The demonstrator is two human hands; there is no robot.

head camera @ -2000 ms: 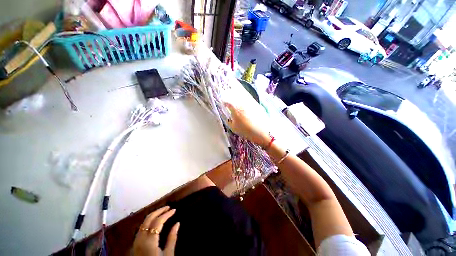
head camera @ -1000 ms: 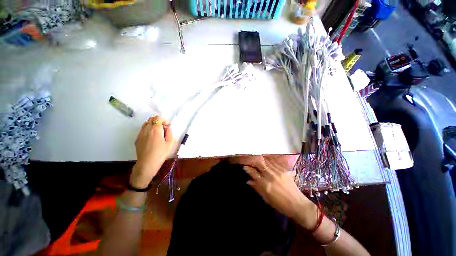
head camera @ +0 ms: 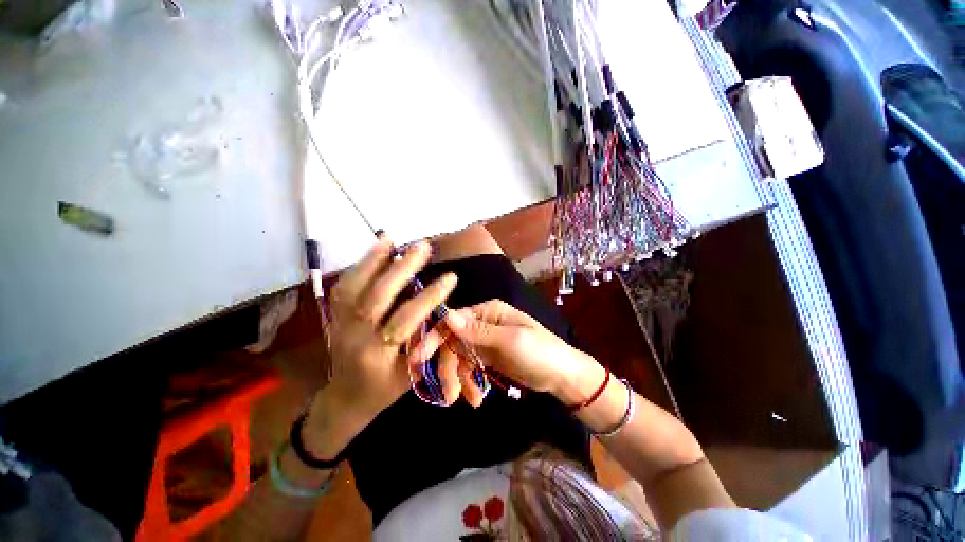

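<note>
My left hand [head camera: 370, 328] holds one wire harness [head camera: 344, 191] near its black band, over my lap at the table's edge. My right hand [head camera: 508, 344] pinches its thin coloured wires [head camera: 429, 381] beside the left fingers. A small white plug [head camera: 514, 392] shows at a wire tip. The exact finger grip is partly hidden. A second harness [head camera: 307, 201] lies on the table, its coloured wires hanging over the edge. The harness bundle [head camera: 603, 138] lies to the right, its coloured wire ends over the table's edge.
The white table [head camera: 212, 275] bears a yellow-green object [head camera: 85, 218] and crumpled clear plastic [head camera: 175, 154]. An orange stool [head camera: 238, 434] is under the table at the left. An open brown box [head camera: 730, 318] is at the right. A dark vehicle [head camera: 847, 159] is outside.
My left hand has taken hold of one harness and brought it over my lap. My right hand has moved to its coloured wires. The view has shifted downward.
</note>
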